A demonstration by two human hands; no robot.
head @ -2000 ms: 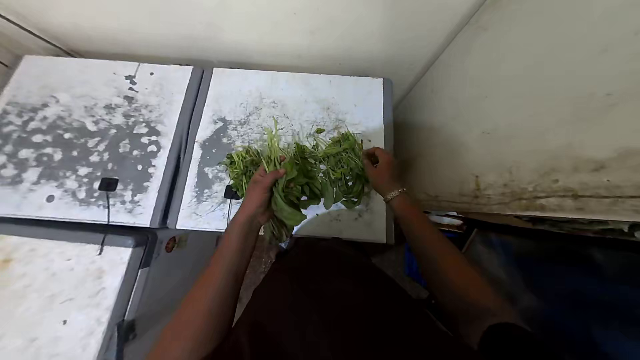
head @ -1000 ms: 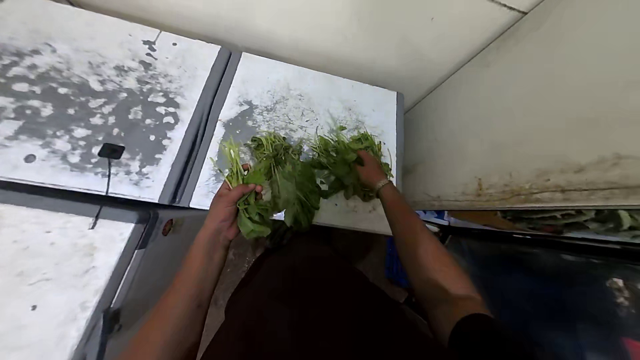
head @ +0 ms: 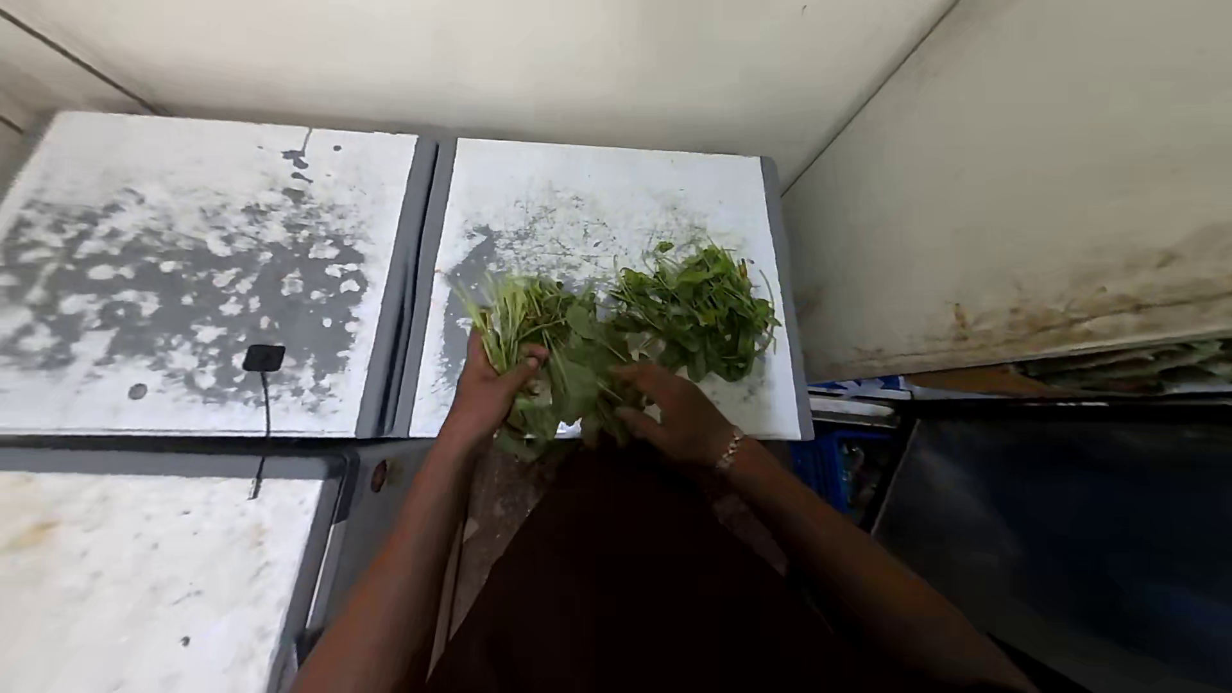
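Note:
My left hand point(head: 496, 385) is closed around the stems of a bunch of leafy greens point(head: 573, 371), over the near edge of a worn white lid point(head: 606, 183). The stems point up and away, and the leaves hang toward my right hand point(head: 674, 409). That hand, with a bracelet at its wrist, has its fingers at the leaves on the bunch's right side; whether they pinch any is hidden. A loose pile of leafy greens point(head: 703, 308) lies on the lid, beyond my right hand.
Another worn lid point(head: 192, 289) adjoins on the left, with a black pad and cable point(head: 264, 359) on it. A pale lid point(head: 144, 577) is at lower left. Walls point(head: 1011, 192) stand behind and to the right. A blue crate point(head: 828, 467) and a dark surface point(head: 1049, 539) are at lower right.
My right hand has left the pile of greens on the right, where it was a second ago, and moved left to the bunch in my left hand.

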